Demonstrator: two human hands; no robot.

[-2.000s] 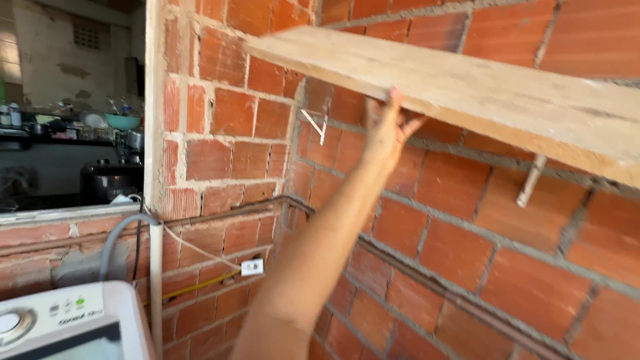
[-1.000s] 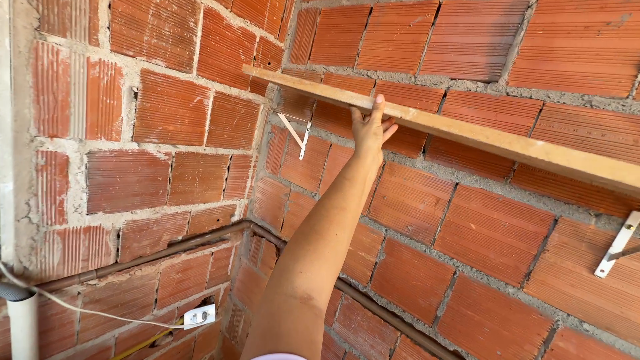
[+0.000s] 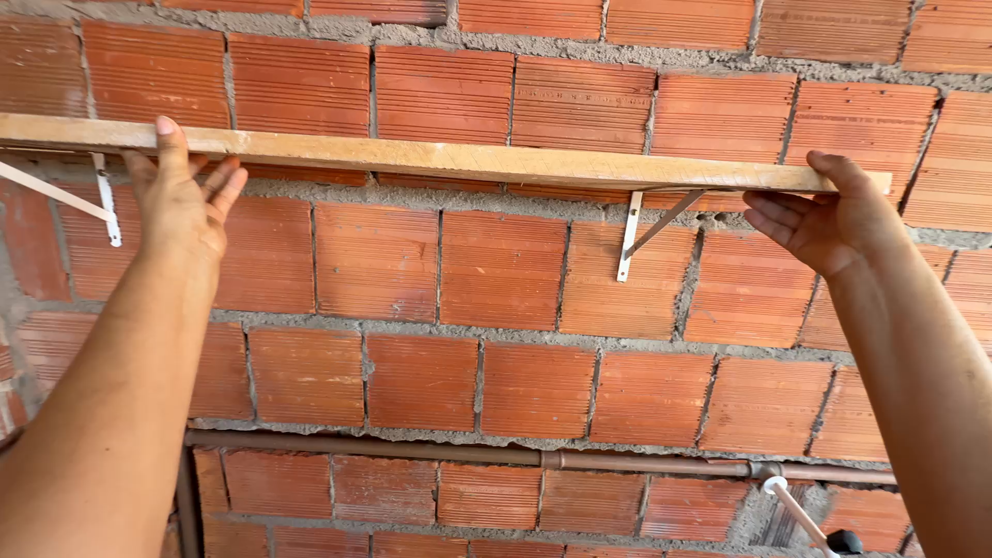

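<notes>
A long wooden board (image 3: 434, 157) lies level across two white metal shelf brackets on the brick wall, seen from slightly below its front edge. The left bracket (image 3: 107, 203) is near my left hand; the right bracket (image 3: 629, 236) stands a little left of my right hand. My left hand (image 3: 186, 182) has its thumb on the board's front edge and its fingers under it. With its thumb over the front edge and its fingers beneath, my right hand (image 3: 837, 209) grips the board near its right end. The board's back edge is hidden.
The wall (image 3: 496, 260) is bare hollow brick with rough mortar joints. A brown pipe (image 3: 465, 452) runs along a groove low in it. At the lower right, a thin pipe with a white collar (image 3: 775, 484) sticks out and carries a black fitting (image 3: 843, 542).
The view has swung right along the wall. My right hand, unseen before, is now on the board's right end. The board, tilted two seconds ago, now lies about level by the brackets.
</notes>
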